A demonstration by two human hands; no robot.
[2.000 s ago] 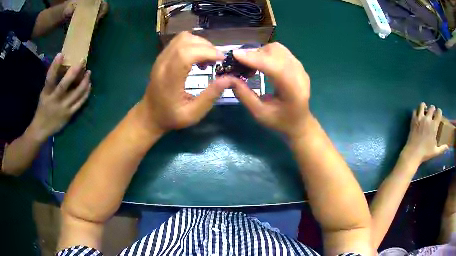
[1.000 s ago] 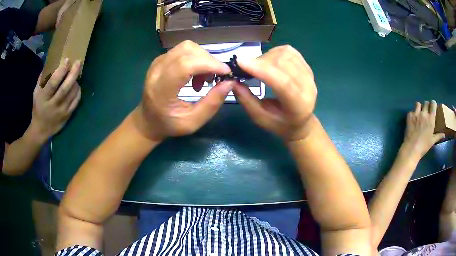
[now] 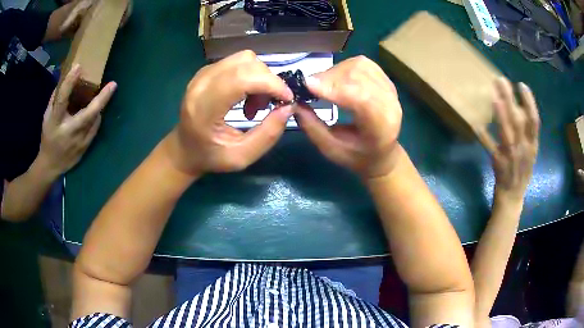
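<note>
My left hand (image 3: 234, 115) and my right hand (image 3: 358, 115) meet above the front part of a white scale (image 3: 325, 65). Their fingertips pinch a small black connector or fitting (image 3: 296, 83) between them; its exact shape is hard to tell. Behind the hands, an open brown carton (image 3: 275, 45) sits at the back of the scale. It holds a black coiled cable (image 3: 307, 10) and a dark block. My hands hide much of the scale.
At the right, another person's hand (image 3: 515, 131) touches a closed brown carton (image 3: 442, 70). At the left, another person's hands hold a brown carton (image 3: 99, 41). A white power strip (image 3: 481, 22) and loose wires (image 3: 538, 38) lie at the far right.
A closed carton has come in at the right under the other person's hand. My hands keep the black piece pinched and have moved slightly nearer to me since the first frame.
</note>
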